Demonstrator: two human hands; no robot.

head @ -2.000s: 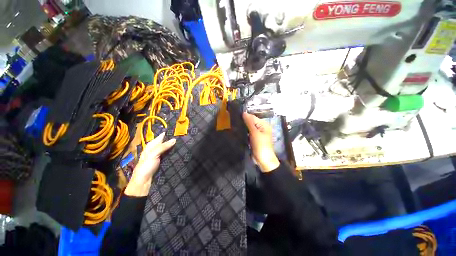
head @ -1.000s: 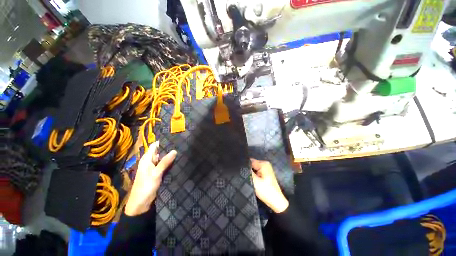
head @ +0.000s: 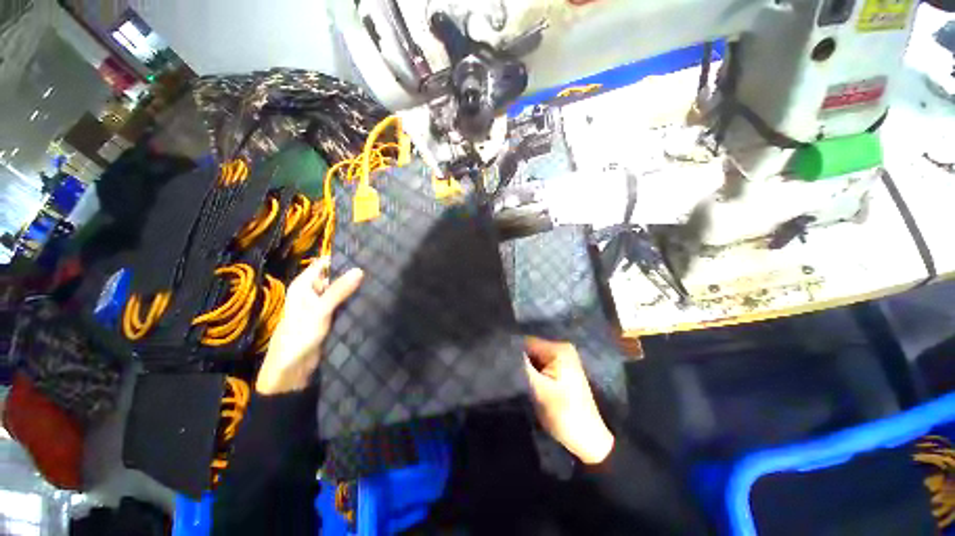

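Observation:
A dark check-patterned bag panel (head: 393, 345) lies in front of me, its top edge close to the needle area (head: 468, 168) of the sewing machine. A yellow-orange handle (head: 387, 131) loops up from it, with one flat tab (head: 365, 203) on the panel and the other tab (head: 447, 190) beside the machine head. My left hand (head: 304, 325) holds the panel's left edge, thumb on top. My right hand (head: 567, 401) grips its right edge near the lower corner, fingers partly hidden.
Black piles with orange handle loops (head: 228, 304) lie on the left. Another patterned piece (head: 550, 274) lies right of the panel. The white machine arm (head: 775, 63) spans the upper right. A blue crate (head: 838, 450) is at lower right, another (head: 403, 492) below the panel. A camouflage-like bundle (head: 283, 105) stands behind.
The panel has moved up toward the machine head, and its lower edge now shows. My left hand has moved up slightly with it. The view has shifted.

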